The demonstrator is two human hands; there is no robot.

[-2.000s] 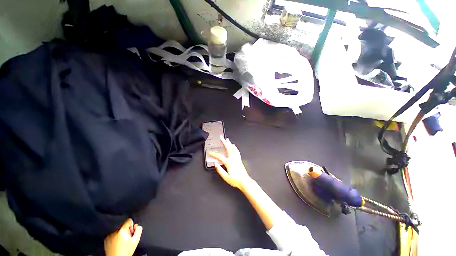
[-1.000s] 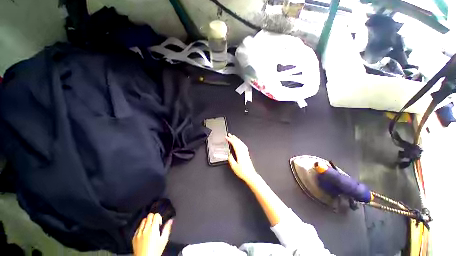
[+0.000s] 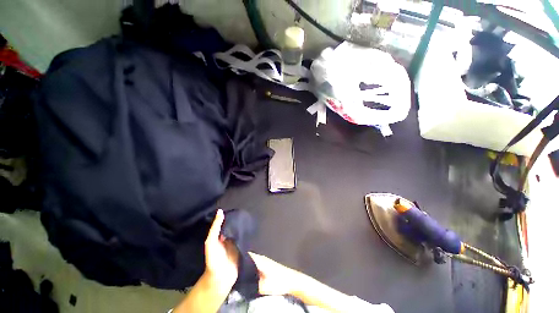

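Observation:
My left hand (image 3: pixel 220 250) is at the lower centre with the thumb up, holding a small dark cloth piece (image 3: pixel 240 229) near my body. The cloth's top is blurred. My right hand (image 3: pixel 260 269) is beside it, partly hidden behind the cloth, so its grip cannot be told. A smartphone (image 3: pixel 282 166) lies on the dark table cover with its screen lit pale, touching a fold of the large dark garment pile (image 3: pixel 135 165) on the left. The steam iron (image 3: pixel 417 226) lies to the right with its silver tip pointing to the upper left.
A clear bottle (image 3: pixel 292 52), white cut-out strips (image 3: pixel 245 63) and a crumpled white bag (image 3: pixel 361 85) are at the rear. A thin tool (image 3: pixel 284 97) lies before them. A white box (image 3: pixel 472 125) with dark scraps stands rear right. Cables (image 3: pixel 512 198) hang at the right edge.
My right hand has left the phone and moved down to my left hand. My left hand has lifted a dark cloth piece from the pile's lower edge. The view has shifted, moving the scene rightward.

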